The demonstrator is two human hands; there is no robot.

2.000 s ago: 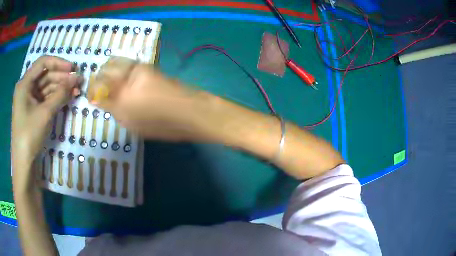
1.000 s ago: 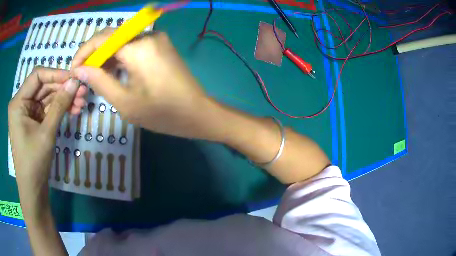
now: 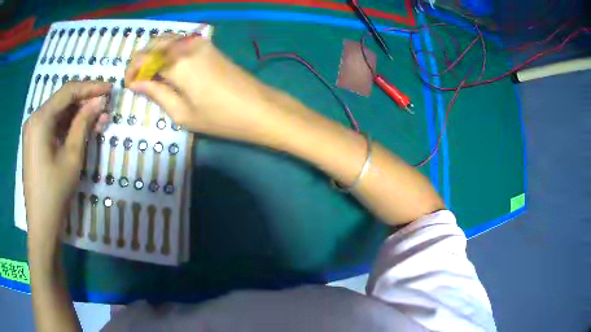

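Note:
The white component tray (image 3: pixel 162 259) lies on the green mat with rows of brown dumbbell-shaped slots, many with small round units at their ends. My left hand (image 3: pixel 68 123) is over the tray's left side, thumb and fingers close together; I cannot tell if a unit is between them. My right hand (image 3: pixel 178 78) is over the tray's upper middle, blurred, and holds the yellow probe pen (image 3: pixel 150 65), mostly hidden by the fingers. The hands are slightly apart.
A red clip (image 3: pixel 393 91) lies beside a copper-coloured plate (image 3: pixel 355 69). A thin black probe (image 3: pixel 372 29) lies above them. Red and black wires (image 3: pixel 463 81) tangle at upper right, near a cream rod (image 3: pixel 556 70). A thin lead runs right from the tray, passing under my right forearm.
My right hand has moved up and right, away from my left fingertips. The yellow pen, raised and clearly visible a second ago, is now lower and mostly covered by the hand.

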